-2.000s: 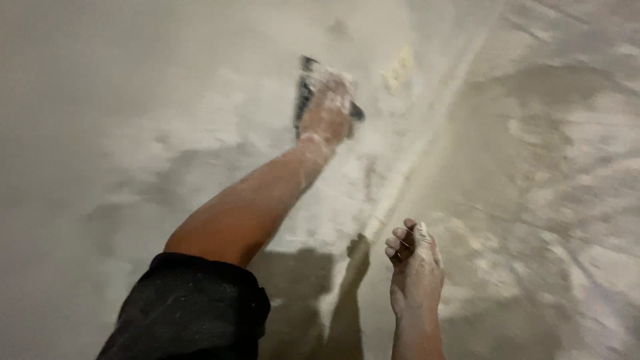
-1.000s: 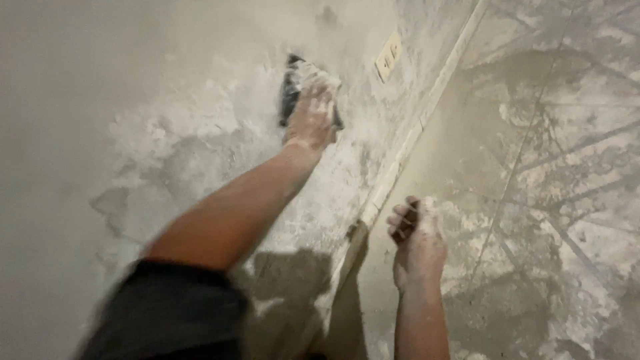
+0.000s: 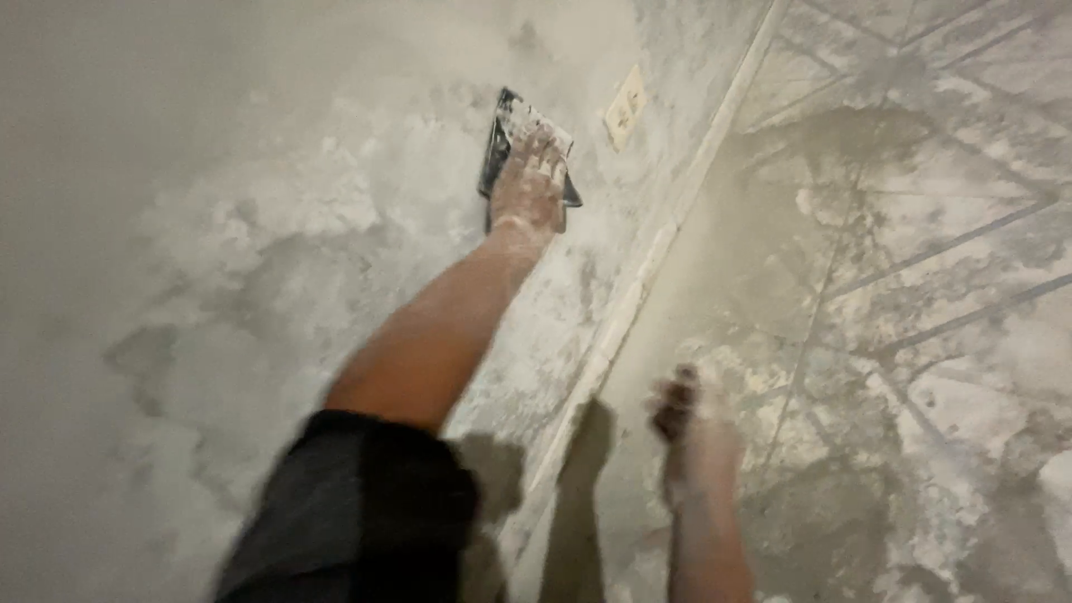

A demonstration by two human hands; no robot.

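My left hand [image 3: 529, 180], coated in pale dust, grips a black-edged hand sander or float [image 3: 500, 142] and holds it flat against a dusty gray wall [image 3: 335, 209]. White powder covers part of the tool's back. To the right of the tool a cream outlet plate [image 3: 626, 109] is set in the wall. My right hand [image 3: 691, 410] is blurred, dusty and half curled, low on the right above the floor. Nothing can be made out in it.
A pale baseboard strip [image 3: 641, 289] runs diagonally where wall and floor meet. Right of it lies a patterned floor [image 3: 946, 251] spread with white powder and damp-looking gray patches. Shadows of my arms fall across the strip at the bottom.
The view has shifted somewhat. My left hand keeps its hold on the black-edged tool against the wall, near the outlet plate. My right hand remains low on the right, its fingers curled.
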